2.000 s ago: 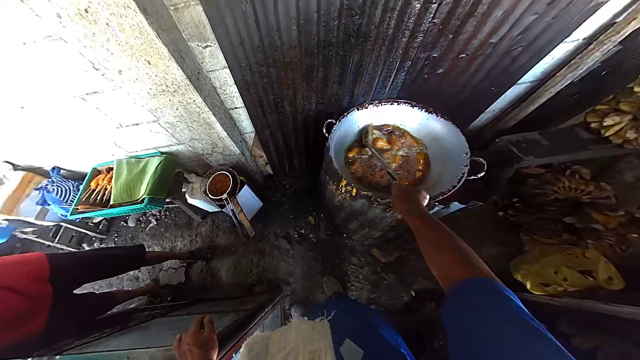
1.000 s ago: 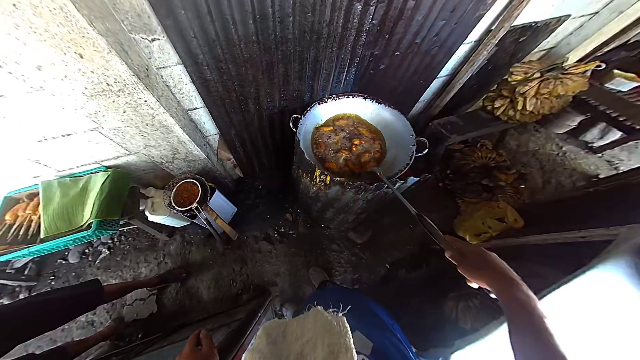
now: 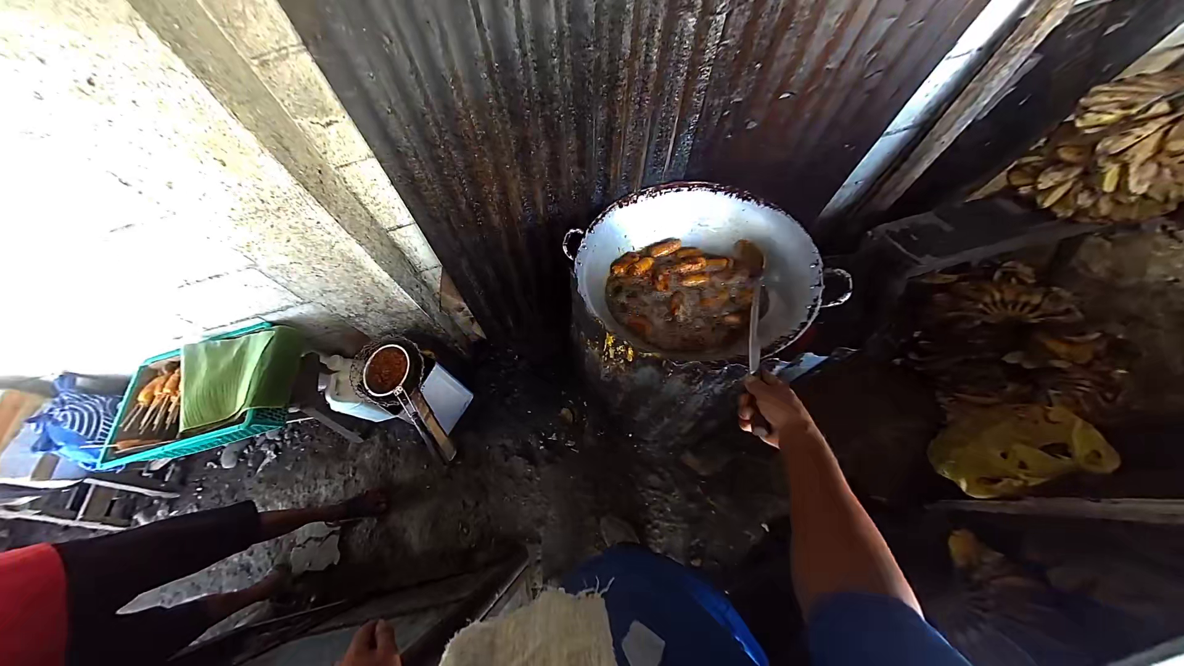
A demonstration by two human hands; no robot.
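Observation:
A wide metal wok (image 3: pixel 795 305) with two loop handles holds dark, foaming oil and browned pieces of food (image 3: pixel 689 268), perhaps bananas. My right hand (image 3: pixel 772 409) is closed round the handle of a long metal ladle (image 3: pixel 755 328), whose bowl lies at the right edge of the oil. At the bottom edge of the view, my left hand (image 3: pixel 372 643) is partly cut off; its fingers look curled, and whether it holds anything cannot be seen.
Corrugated metal sheet (image 3: pixel 592 92) stands behind the wok. At left are a small pot of reddish sauce (image 3: pixel 386 370) and a green crate (image 3: pixel 264 421) with skewered food and a green leaf. Banana bunches (image 3: pixel 1124 153) lie at right. Another person's legs (image 3: pixel 157 555) are at lower left.
The ladle has swung from the wok's lower right edge to the right side of the oil. My right hand has moved closer to the wok. The view has shifted.

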